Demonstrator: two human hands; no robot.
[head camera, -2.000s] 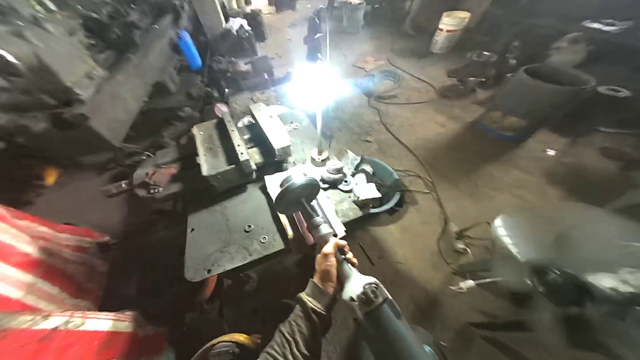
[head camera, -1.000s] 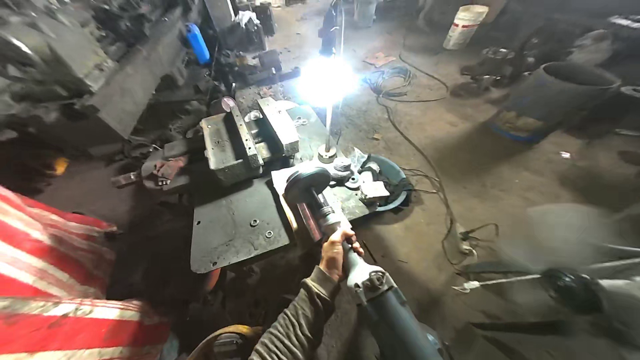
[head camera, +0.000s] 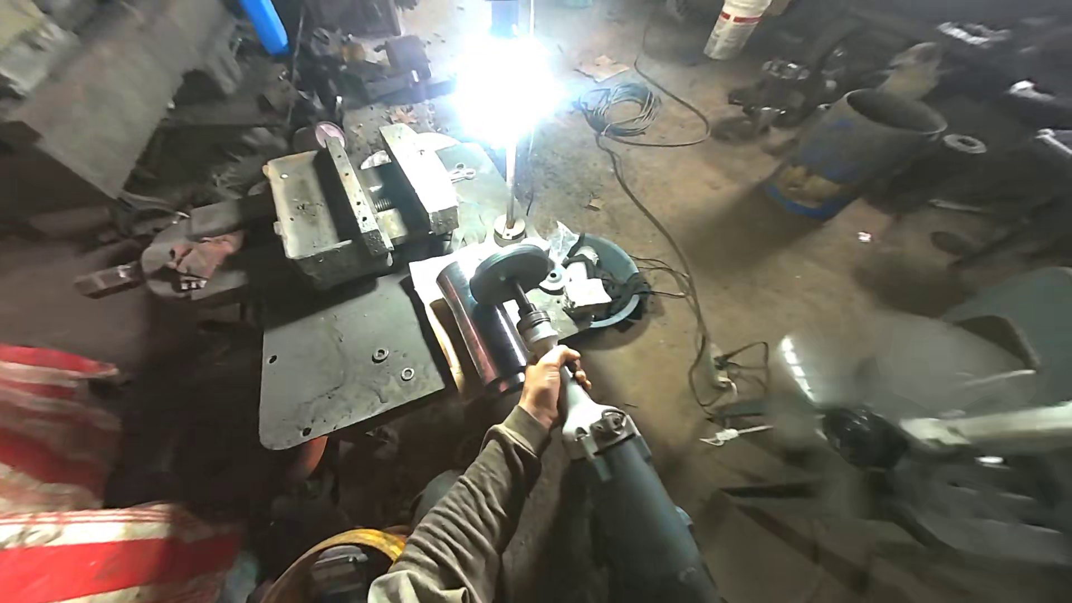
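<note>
My left hand (head camera: 551, 385) grips the pale neck of a large straight grinder (head camera: 641, 511), whose dark body runs down to the bottom edge. The grinder's round wheel (head camera: 511, 275) is over the upper part of a shiny metal cylinder (head camera: 484, 327); whether they touch I cannot tell. This cylinder lies on a metal plate table (head camera: 343, 368), with a curved tan strip along its left side. My right hand is not in view; the rear of the grinder is cut off by the frame.
A heavy machine vise (head camera: 322, 209) is behind left, near a glaring lamp (head camera: 507, 84) on a rod. Two nuts or washers lie on the plate. Right of the cylinder is a blue-rimmed basin (head camera: 632, 285) with small parts. A cable (head camera: 641, 197) crosses the floor; a fan (head camera: 871, 435) is at right.
The grinder wheel has moved to the right relative to the plate and lamp base, and more of the cylinder shows. My left hand keeps its grip on the neck. The view has shifted somewhat.
</note>
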